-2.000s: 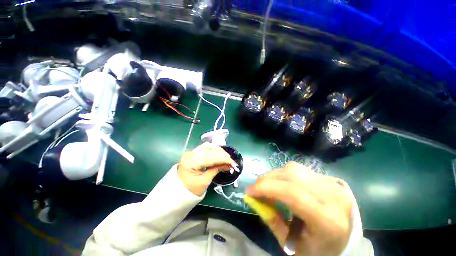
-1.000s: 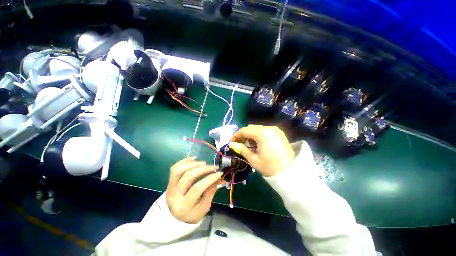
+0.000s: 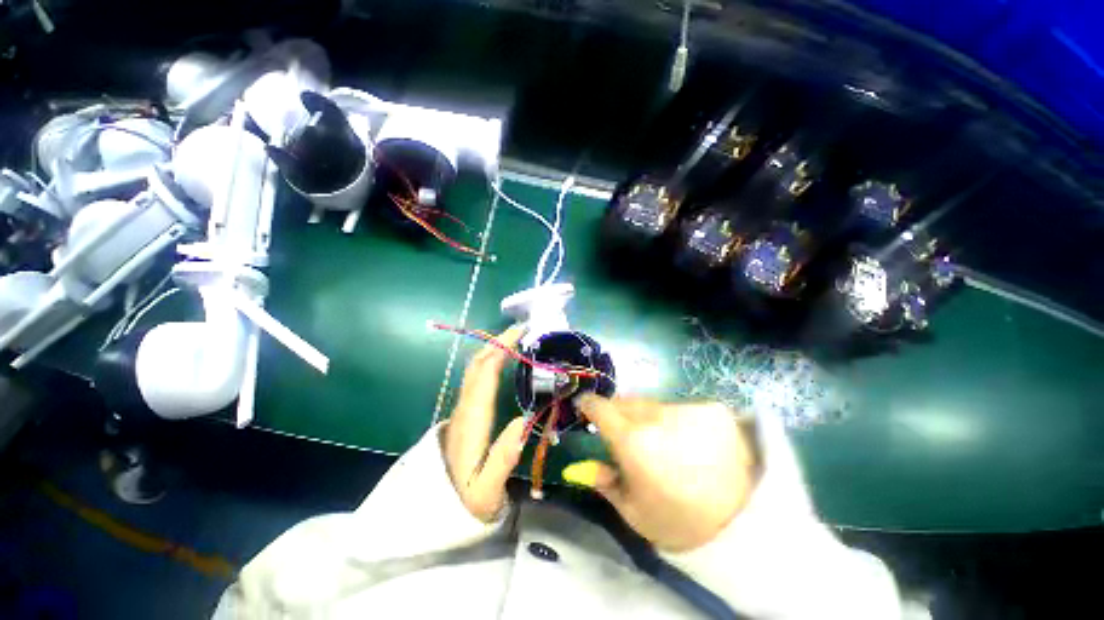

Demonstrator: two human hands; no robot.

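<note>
The camera housing [image 3: 564,378] stands on the green mat in front of me, its open black round end facing up, with a small silver part inside. Its white mounting base [image 3: 538,303] points away from me. Red and orange wire leads [image 3: 482,338] come out to the left and toward me. My left hand [image 3: 483,440] is around the left side of the housing. My right hand [image 3: 678,466] is at its right side, fingertips at the rim and wires, with a yellow-handled tool [image 3: 584,472] held in it; the tool's tip is not clear.
White camera bodies [image 3: 194,368] are piled at left. Another open housing [image 3: 415,177] with orange wires lies behind. Camera modules [image 3: 775,263] stand on a dark surface at upper right. A tangled heap of thin pale strands [image 3: 769,382] lies right of the housing on the green mat [image 3: 993,400].
My right hand has moved from across the housing to its lower right, with the yellow tool. My left hand has moved in against the housing. Wires now come out of the open end.
</note>
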